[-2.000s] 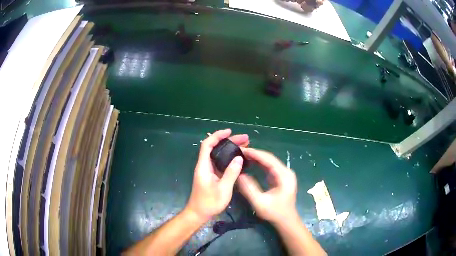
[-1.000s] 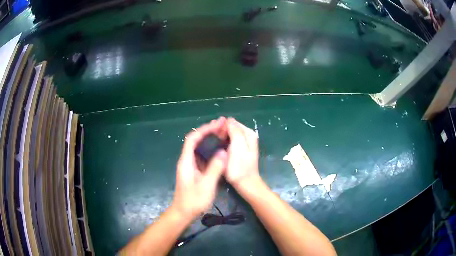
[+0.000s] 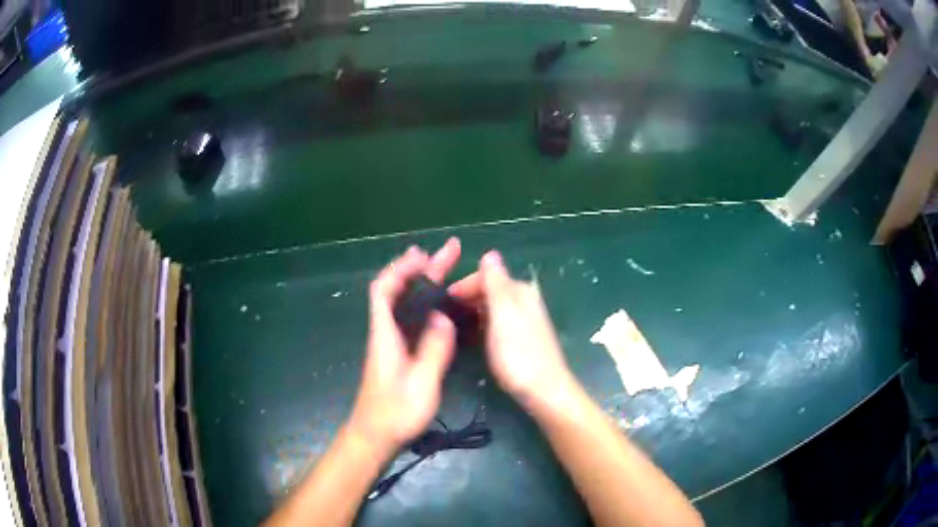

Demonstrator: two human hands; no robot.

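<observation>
A black adapter [image 3: 420, 305] is held above the green bench, blurred. My left hand [image 3: 399, 355] is wrapped around it, with the thumb on its near side and fingers behind. My right hand [image 3: 519, 335] is beside it on the right, fingers bent towards it; the finger area is dark and blurred, so I cannot tell whether it grips the adapter. A bundled black cord [image 3: 453, 440] lies on the bench below my hands, its free end pointing to the lower left. Where the cord meets the adapter is hidden.
A tall stack of boards [image 3: 113, 340] stands at the left. A torn cream scrap [image 3: 636, 355] lies at the right. Beyond the pale seam, black units [image 3: 553, 131] sit on the green conveyor [image 3: 411, 185]. A metal post [image 3: 849, 134] rises at the upper right.
The adapter and both hands have moved left and slightly closer to me since the oldest frame. My right hand closed against the left one a second ago and is now a little apart from it.
</observation>
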